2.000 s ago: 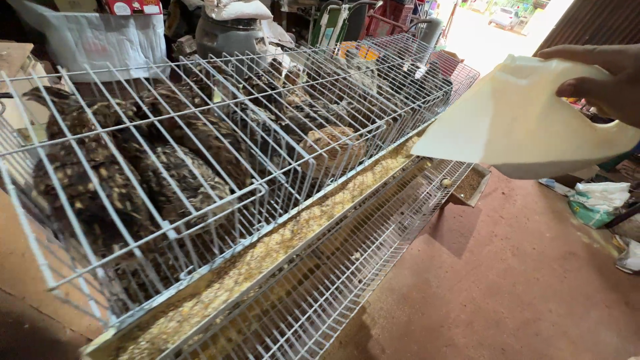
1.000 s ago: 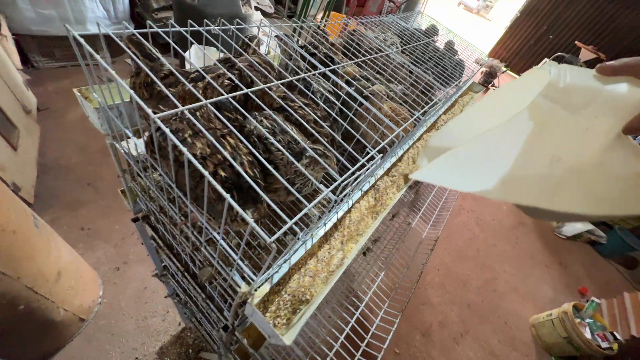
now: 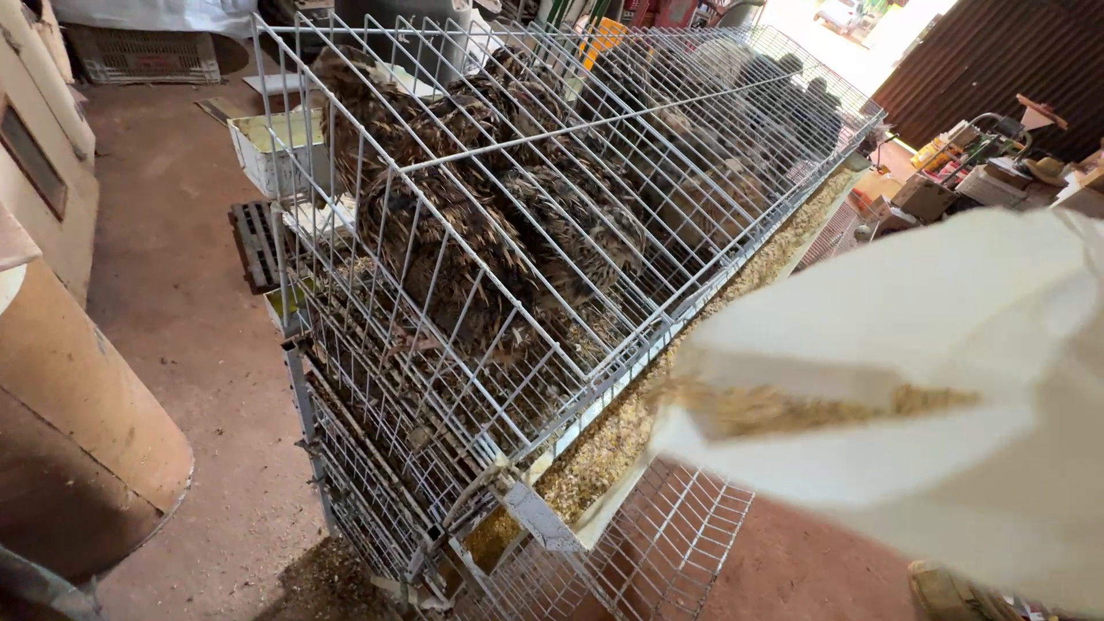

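A pale cut-open plastic jug (image 3: 888,362), blurred, fills the right of the head view. Grainy feed (image 3: 811,410) lies inside it, and its narrow end is over the feed trough (image 3: 625,500). That metal trough, filled with yellowish crumbly feed (image 3: 595,457), runs along the side of a wire cage (image 3: 535,310). Several brown-speckled birds, likely quail (image 3: 448,250), crowd inside, with darker ones (image 3: 793,103) at the far end. Neither of my hands shows now, so the grip on the jug is out of sight.
A wire mesh tray (image 3: 681,526) juts out below the trough. At left stand a tan cylinder (image 3: 78,414) and a pale cabinet (image 3: 43,147). Behind the cage are a white metal trough (image 3: 276,147) and a plastic crate (image 3: 142,56). Boxes and clutter (image 3: 940,185) lie at far right.
The hand seen on the jug at the right edge earlier has left the view. The jug has tipped, so the feed inside it now shows. The view has swung toward the cage's near end.
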